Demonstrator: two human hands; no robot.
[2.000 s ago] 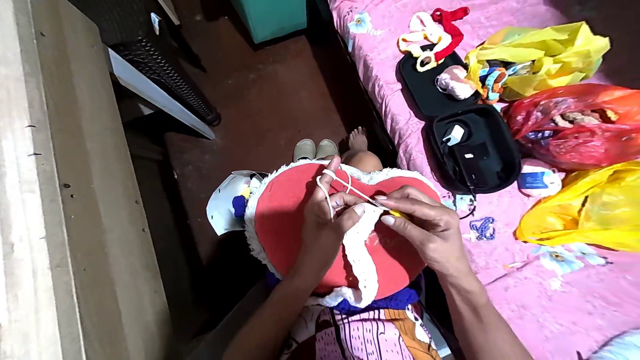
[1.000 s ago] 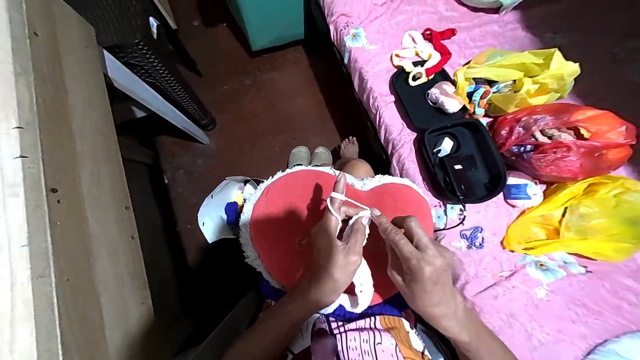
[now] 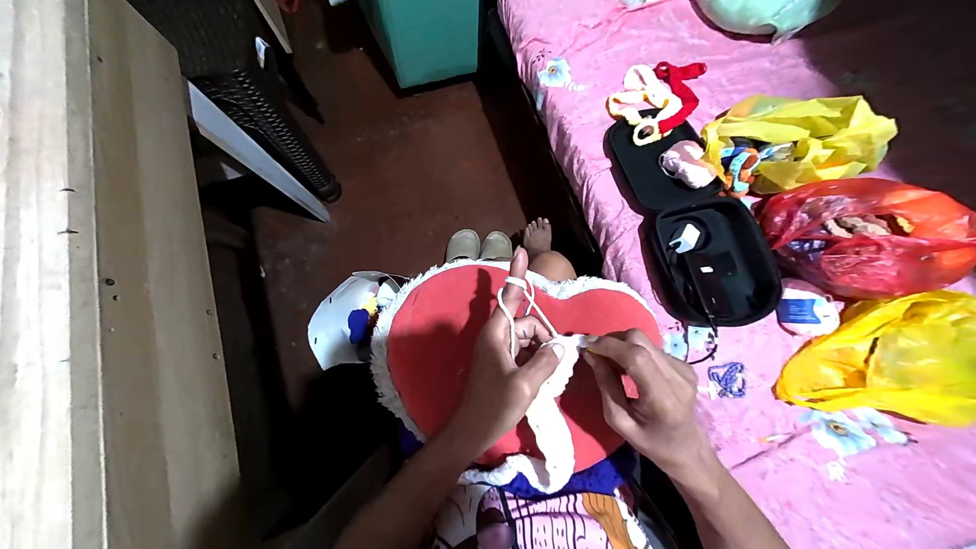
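Observation:
Above my lap lies a red heart-shaped cushion with a fluffy white edge. My left hand pinches the top of a white crocheted strip between thumb and fingers, and white yarn loops around its raised index finger. The strip hangs down over the cushion to its lower edge. My right hand grips a small tool, probably a crochet hook, mostly hidden by the fingers, its tip side at the strip's upper end. Blue knitted material shows under the cushion.
On the pink bedspread at right are an open black case, a red plastic bag, yellow bags, a pink yarn ball and a white yarn ball. A white container stands left of the cushion; a wooden surface runs along the left.
The right hand has shifted slightly away from the left, and its fingers now sit at the strip's right upper edge. The left hand keeps its hold on strip and yarn.

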